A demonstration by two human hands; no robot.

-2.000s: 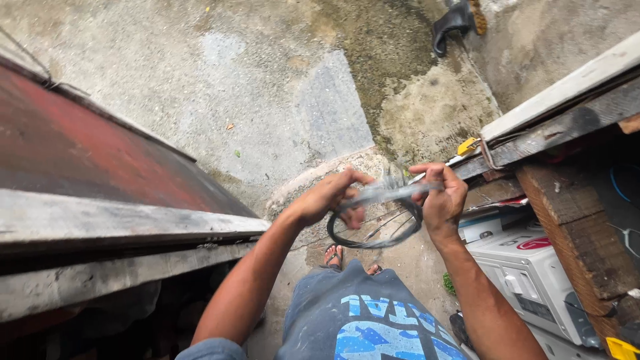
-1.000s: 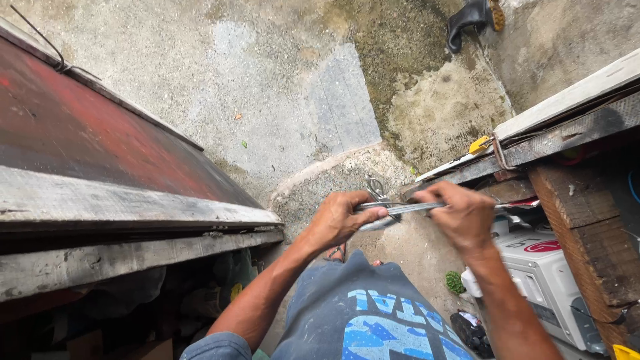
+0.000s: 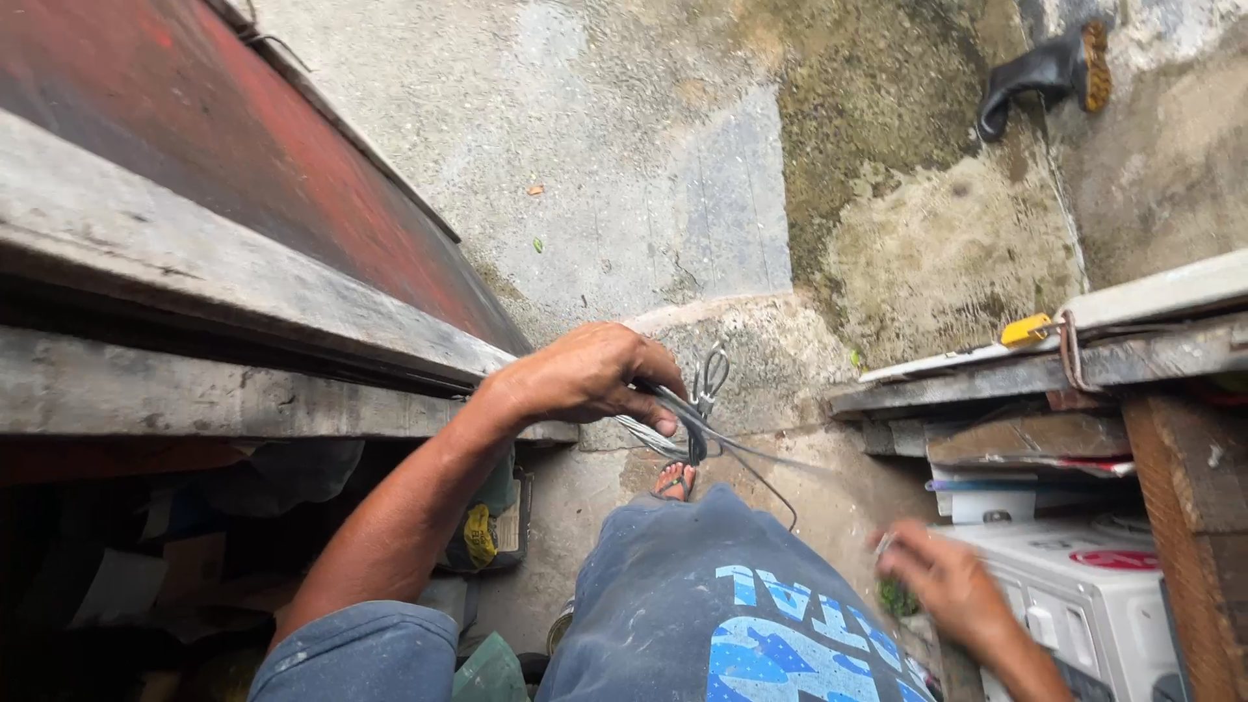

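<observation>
My left hand (image 3: 614, 375) is closed around a coil of thin wire cable (image 3: 673, 429) at the middle of the view. A small looped end (image 3: 715, 370) with a metal clamp rises from the coil beyond my fingers. Loose strands hang to the right, one curving down in front of my shirt. My right hand (image 3: 926, 565) is apart from the coil, low on the right and blurred by motion. Something small and shiny is at its fingertips, perhaps the end of a strand; the blur hides what it is.
Weathered wooden door frames stand at left and right; a yellow padlock (image 3: 1026, 330) hangs on the right one. A white appliance (image 3: 1082, 585) sits below it. A black rubber boot (image 3: 1043, 83) lies on the concrete. Dark shelves with clutter are at lower left.
My right hand has moved away from my left hand, down and to the right. The cable, between both hands before, is now in my left hand.
</observation>
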